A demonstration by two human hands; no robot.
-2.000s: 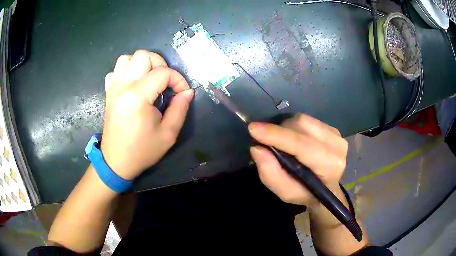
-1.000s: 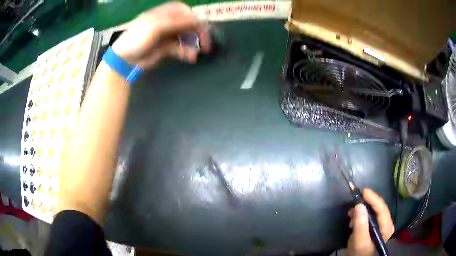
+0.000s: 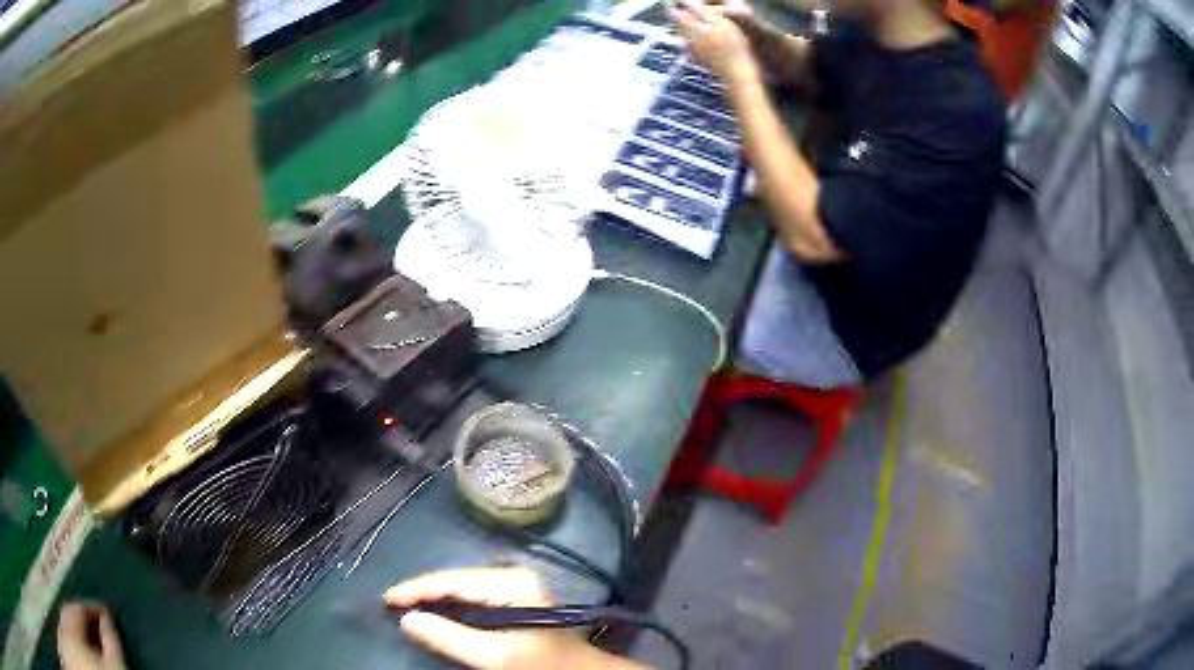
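Observation:
My right hand (image 3: 478, 622) is at the bottom centre, closed around the black handle of the soldering iron (image 3: 524, 614). Its cable loops away to the right, and its tip is blurred. The round tip-cleaning pot (image 3: 513, 463), with grey debris inside, stands just beyond the hand. My left hand (image 3: 92, 639) is cut off at the bottom left edge. Only a few blurred fingertips show, so what it holds cannot be told. No circuit board can be made out near my hands.
The black extractor fan (image 3: 242, 504) sits under a cardboard hood (image 3: 131, 249) at left. Beyond the pot are the soldering station (image 3: 399, 347) and a white desk fan (image 3: 495, 268). Another person (image 3: 904, 183) sits at a red stool (image 3: 773, 439) beside a tray (image 3: 668, 164).
The view has swung right, bringing the seated person and desk fan into sight. My left hand has gone from the upper left to the lower left edge. The iron stays in my right hand.

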